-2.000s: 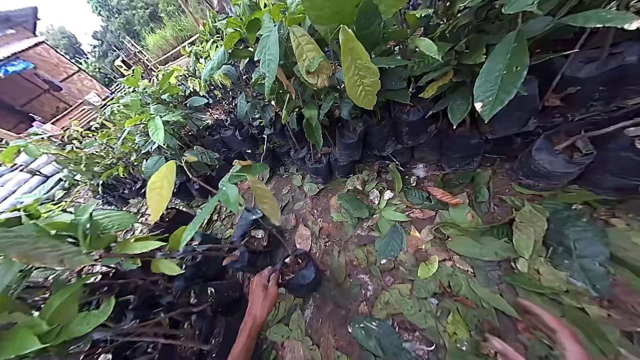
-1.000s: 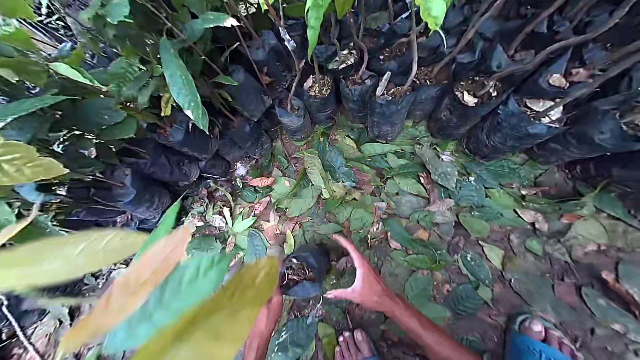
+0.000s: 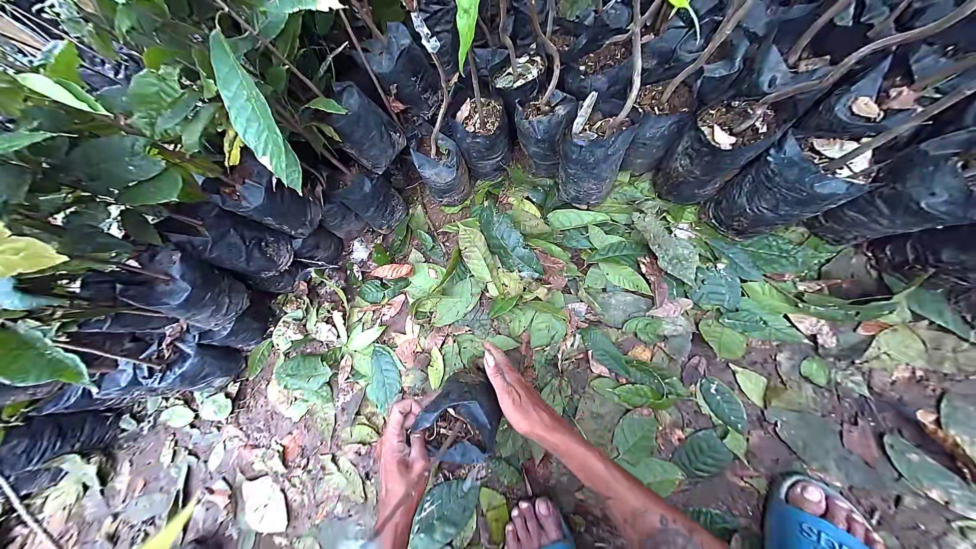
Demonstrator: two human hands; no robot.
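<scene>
A black plastic nursery bag [image 3: 476,404] of soil, with a thin stem in it, stands on the leafy ground between my two hands. My left hand [image 3: 402,446] grips the left side of the bag's rim, thumb and fingers curled at the plastic. My right hand [image 3: 515,393] lies along the bag's right side with its fingers extended and the palm turned toward it. The upper part of this seedling is not plain in view.
Rows of potted saplings in black bags [image 3: 595,164] stand across the top. More bags [image 3: 187,293] lean at the left under leafy branches [image 3: 255,114]. Fallen leaves [image 3: 625,274] cover the ground. My feet in blue sandals [image 3: 812,526] are at the bottom.
My right hand, apart from the bag a second ago, has come to its right side. The seedling's large leaves, in front of the camera then, have left the view. The view has tilted down since the first frame.
</scene>
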